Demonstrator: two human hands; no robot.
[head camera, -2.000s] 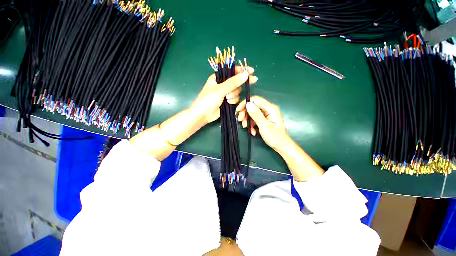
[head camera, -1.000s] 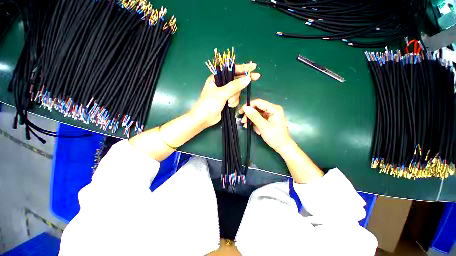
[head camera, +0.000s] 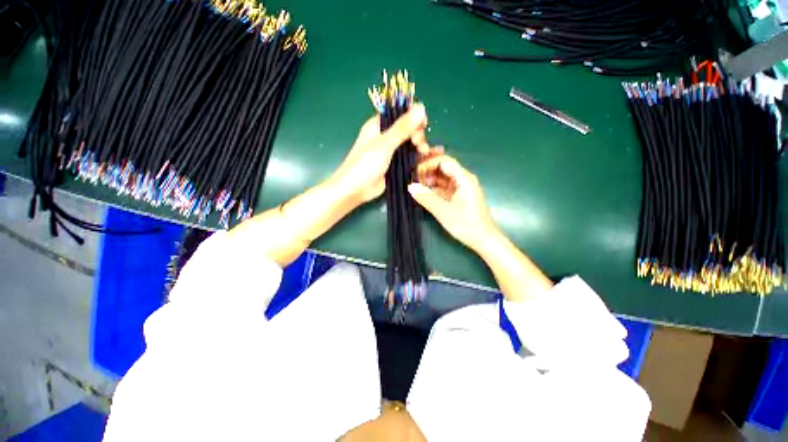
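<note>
A bundle of black cables (head camera: 403, 224) hangs upright in front of me, gold and blue tips at the top, blue-white and reddish tips below, past the bench edge. My left hand (head camera: 384, 148) is shut around its upper part. My right hand (head camera: 454, 194) is at the bundle's right side, fingers curled and thumb against the cables; whether it grips one is hidden. A wide left cable stack (head camera: 173, 104) has gold tips on the far side. A right cable stack (head camera: 704, 177) has gold tips on the near side.
A thin grey stick (head camera: 549, 111) lies on the green bench. Long loose cables (head camera: 596, 30) lie at the far right, with a red-orange item (head camera: 707, 72) above the right stack. Limp black cables hang over the left edge. Blue bins (head camera: 130, 293) and a cardboard box (head camera: 676, 375) are below.
The single cable that stood apart in my hands is now against the bundle. My left fingers have closed in, and my right hand has moved slightly left to the bundle.
</note>
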